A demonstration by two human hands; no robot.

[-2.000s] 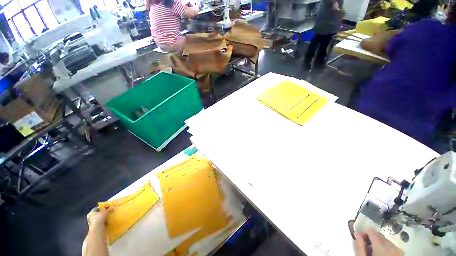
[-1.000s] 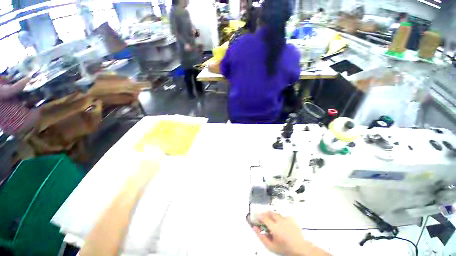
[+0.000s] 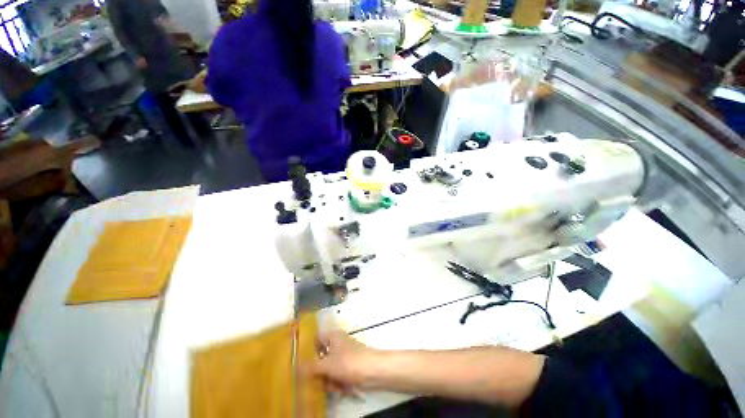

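Note:
A mustard-yellow panel (image 3: pixel 245 380) lies at the table's front edge, cut off by the bottom of the picture. My right hand (image 3: pixel 339 363) reaches in from the right and holds this panel's right edge, with its fingers on the panel just in front of the needle area. My left hand is not in view. A second mustard panel (image 3: pixel 131 260) with narrow lines lies on the white table at the left. The white sewing machine (image 3: pixel 457 220) stands behind my right hand. Its presser foot area (image 3: pixel 327 290) is partly blurred.
Black snips (image 3: pixel 482 279) and a dark cord (image 3: pixel 510 306) lie right of the needle. A dark square scrap (image 3: pixel 584 282) lies farther right. A pale thread cone (image 3: pixel 369 175) stands on the machine head. A person in purple (image 3: pixel 282 90) is behind the table.
The view has turned right. My right hand has moved from the metal plate by the needle onto a panel now in front of the machine. My left hand has gone out of view.

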